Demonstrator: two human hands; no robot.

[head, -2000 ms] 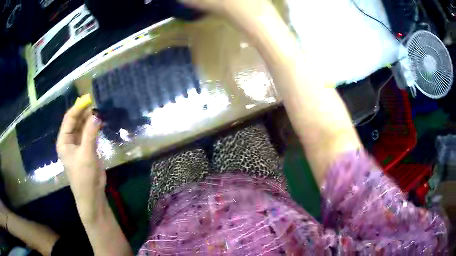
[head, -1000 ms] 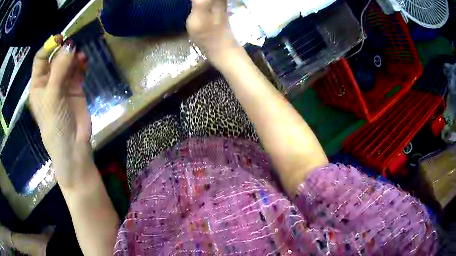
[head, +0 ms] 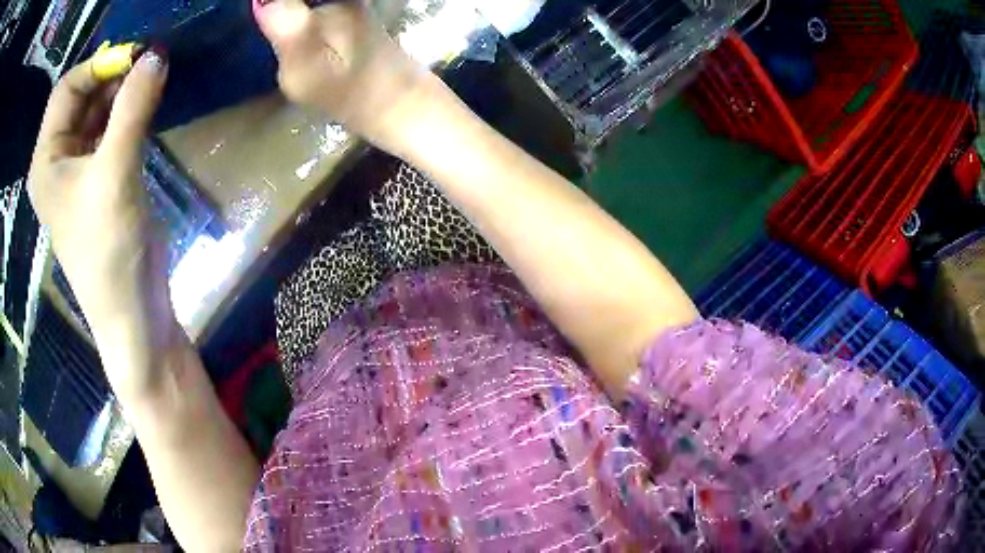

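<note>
A dark blue speaker (head: 211, 59) lies across the upper left, its top cut off by the frame edge. My right hand (head: 335, 65) is closed around its right end, fingers partly hidden. My left hand (head: 92, 151) is at the speaker's left end, a yellow finger cot (head: 112, 62) on one fingertip. Its thumb and that finger pinch a small dark piece, hard to make out. Whether the piece touches the speaker I cannot tell. Flat black shiny pieces (head: 184, 194) lie on the tan bench (head: 254, 151), partly behind my left hand.
More black pieces (head: 65, 378) lie at lower left. A clear plastic box (head: 616, 54) and white sheeting (head: 459, 22) are at the bench's right. Red crates (head: 864, 184) and a blue slatted crate (head: 853, 324) stand on the green floor (head: 670, 184).
My right hand has moved left with the speaker, bringing it up to my left hand. The view has shifted, showing more floor and the blue crate, and the fan has left the picture.
</note>
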